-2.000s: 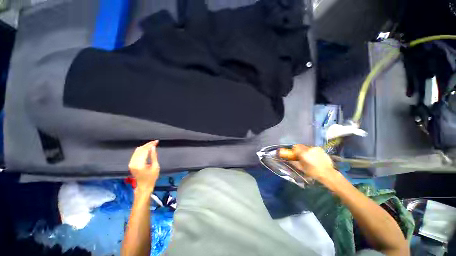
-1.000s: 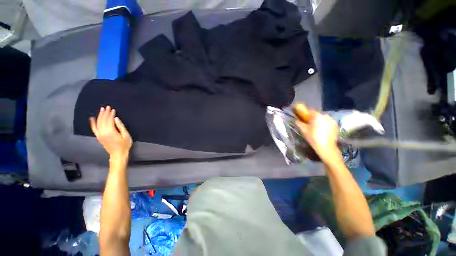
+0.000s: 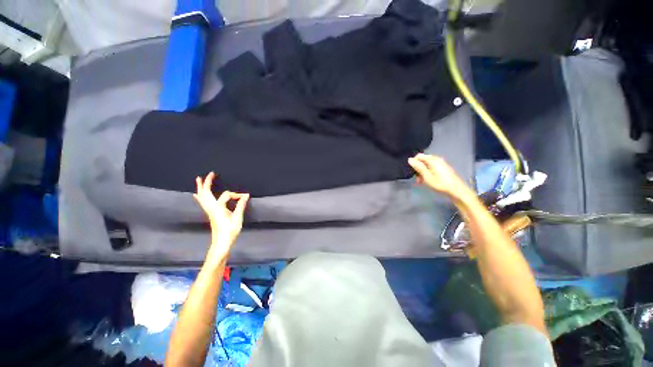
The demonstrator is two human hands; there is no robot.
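A black garment (image 3: 286,154) lies on the grey padded pressing table (image 3: 286,247), its smooth panel toward me and its bunched part at the upper right. My left hand (image 3: 222,209) is at the panel's near edge with thumb and forefinger tips together; whether cloth is between them is unclear. My right hand (image 3: 435,175) pinches the garment's right end. The silver steam iron (image 3: 454,231) rests at the table's near right end, partly hidden by my right forearm; its orange-brown handle (image 3: 517,223) shows beside the arm.
A yellow hose (image 3: 472,97) drops from above to a white wrapping (image 3: 528,188) by the iron. A pale grey hose (image 3: 594,218) runs right. A blue bar (image 3: 185,64) is at the far left. A second grey padded surface (image 3: 601,122) stands at right; blue plastic (image 3: 236,333) lies below.
The iron was in my right hand over the garment's right end; it now rests at the table's near right. My right hand has moved onto the cloth, and my left hand has shifted right along it.
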